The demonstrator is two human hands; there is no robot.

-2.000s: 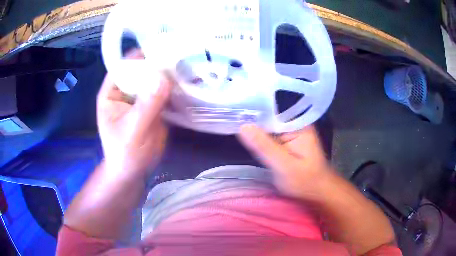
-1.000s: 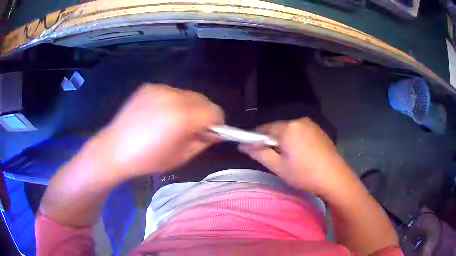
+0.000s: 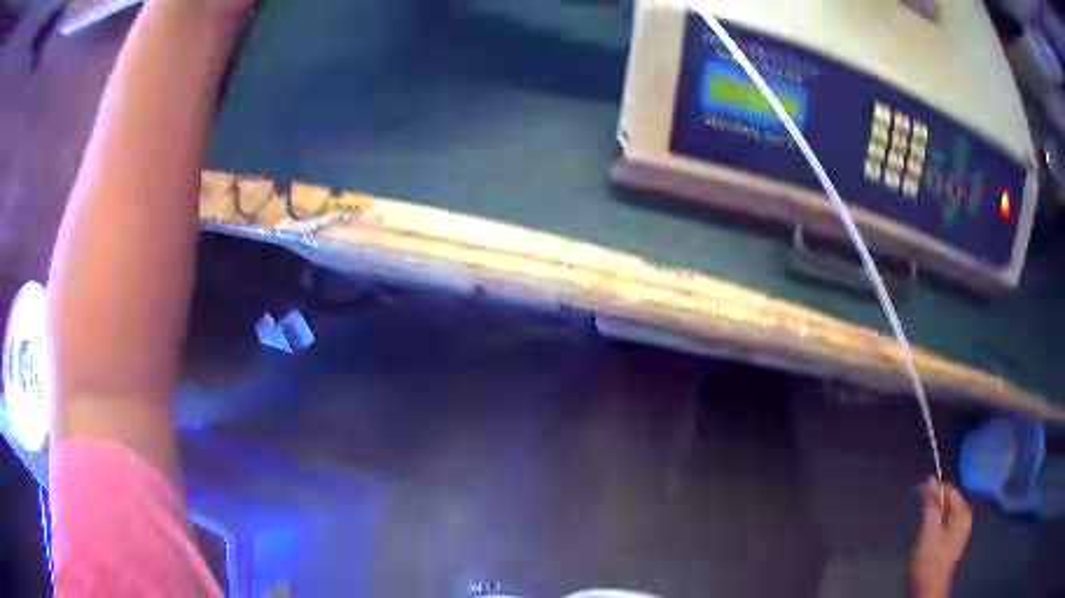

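Note:
The component carrier tape (image 3: pixel 843 215) is a long narrow white strip. It runs from the top edge, across the front of the cream parts counter (image 3: pixel 818 129), over the bench edge and down to my right hand (image 3: pixel 944 520). My right hand grips its lower end at the lower right. The counter has a dark blue panel, a lit green-yellow display, a white keypad and a red light. My left forearm reaches up along the left side; my left hand is cut off by the top edge.
The green-topped bench has a worn wooden edge (image 3: pixel 549 263). A small blue basket (image 3: pixel 1002 463) is below it at the right. A white reel (image 3: pixel 26 364) shows at the far left, behind my forearm. A folded pale paper (image 3: pixel 285 332) lies below the bench.
The view has swung up to the bench and counter. My hands have moved far apart, and a long tape now stretches to my right hand. My left arm reaches up.

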